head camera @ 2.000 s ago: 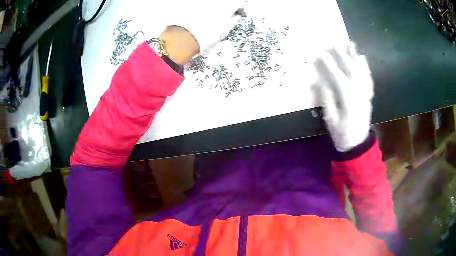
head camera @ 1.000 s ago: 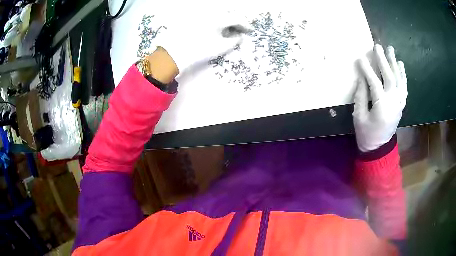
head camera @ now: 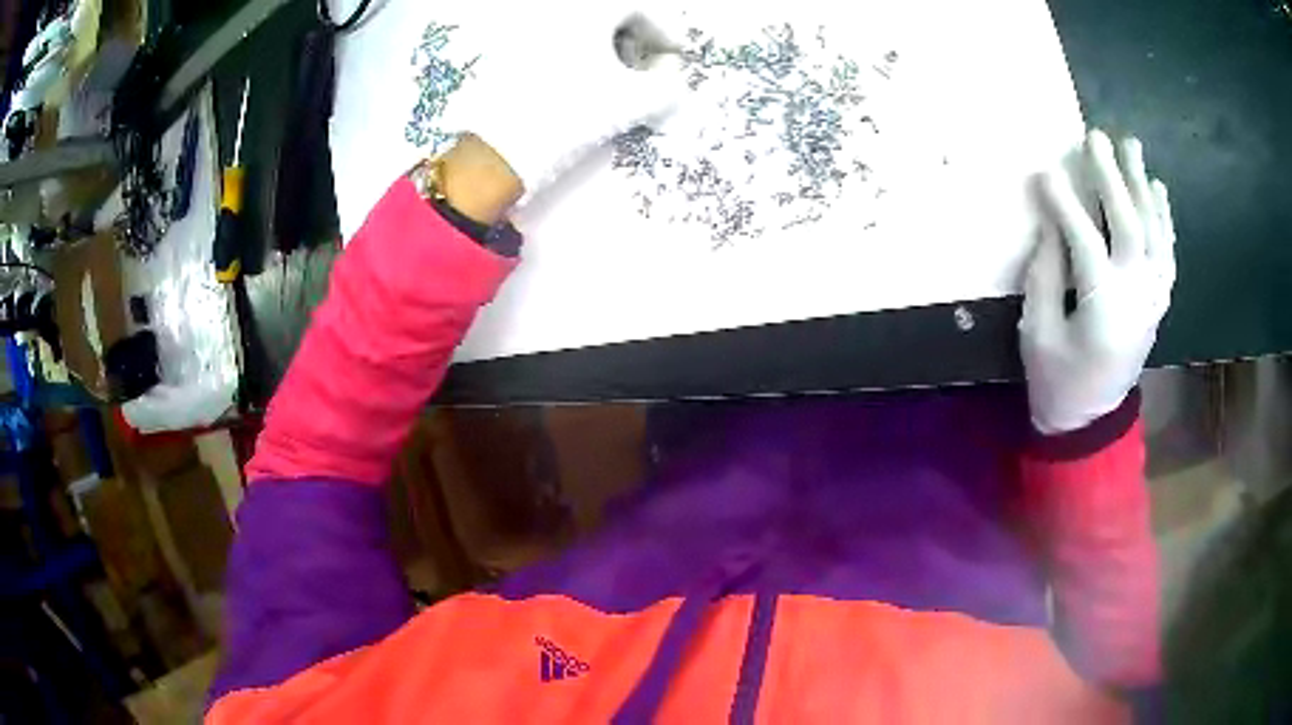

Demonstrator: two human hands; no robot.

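A large white paper sheet (head camera: 794, 276) lies on the dark bench with many tiny dark screws (head camera: 808, 121) scattered on it. A smaller pile is at the left. My left hand (head camera: 595, 106), in a white glove, reaches over the sheet from a bare wrist. The glove blends into the paper; a dark smudged patch, apparently a fingertip, shows beside the screws' upper left. Its finger pose and any hold are unclear. My right hand (head camera: 1098, 290), also gloved in white, lies empty with fingers apart at the sheet's right edge.
A tiny pale part (head camera: 965, 320) lies on the black bench edge. A yellow-and-black screwdriver (head camera: 230, 220) is at the left, beside a clear plastic bag (head camera: 191, 333) and black cables. Brown cardboard shows below the bench. The green bench surface (head camera: 1204, 156) extends right.
The view has shifted, so the sheet sits further right. My right hand has stilled with its fingers spread. The left glove's dark patch has moved left relative to the screws.
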